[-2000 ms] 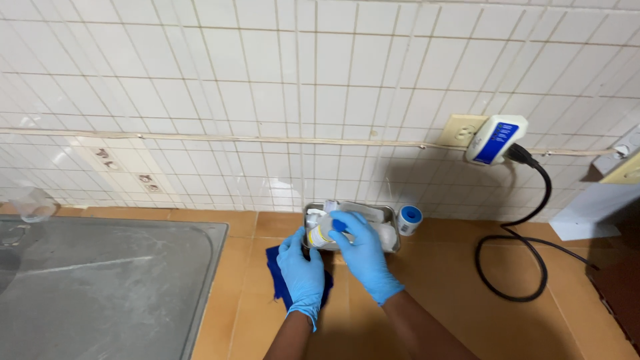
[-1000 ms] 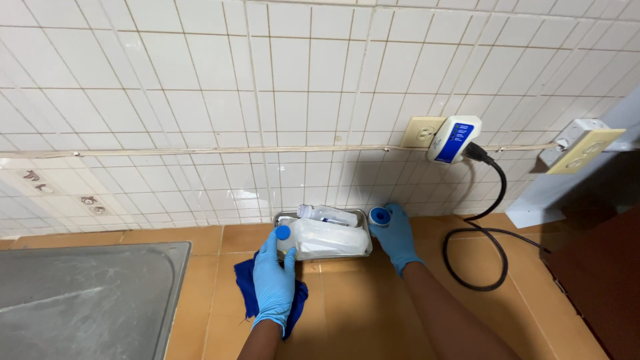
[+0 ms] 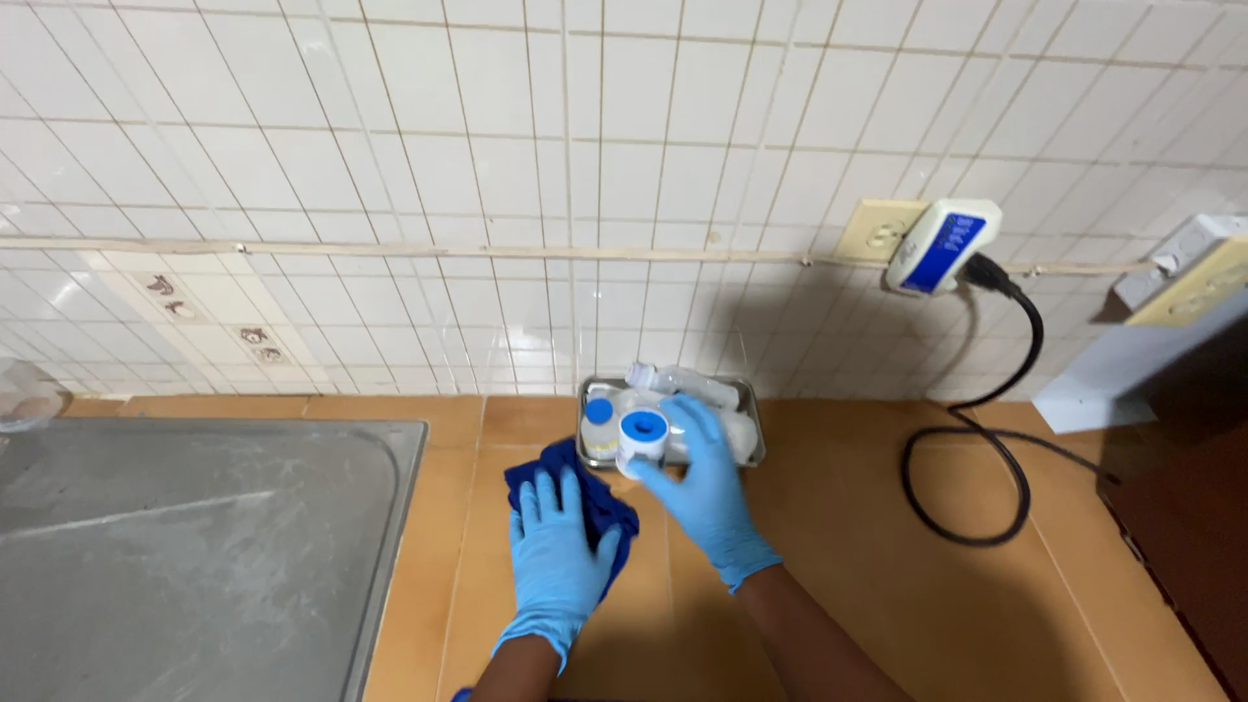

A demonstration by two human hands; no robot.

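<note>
Both hands wear light blue gloves. My left hand [image 3: 556, 561] lies flat on a crumpled dark blue cloth [image 3: 612, 514] on the tiled counter, its fingers spread. My right hand [image 3: 704, 487] has its thumb and fingers around a small white container with a blue top [image 3: 643, 437], at the front edge of a metal tray [image 3: 759, 453]. Inside the tray are a white bottle with a blue cap [image 3: 600, 429], a clear plastic bottle [image 3: 687, 382] along the back, and a pale bottle [image 3: 738, 436] partly hidden behind my right hand.
A grey metal sink surface [image 3: 195, 565] is at left, with a clear plastic container [image 3: 27, 395] behind it. At right, a white and blue plug-in device [image 3: 944, 248] sits in a wall outlet; its black cable [image 3: 1024, 487] loops on the counter. A dark brown object [image 3: 1189, 526] stands far right.
My right hand has brought the small blue-topped container from the tray's right side to its front. My left hand has moved off the bottle in the tray and onto the blue cloth.
</note>
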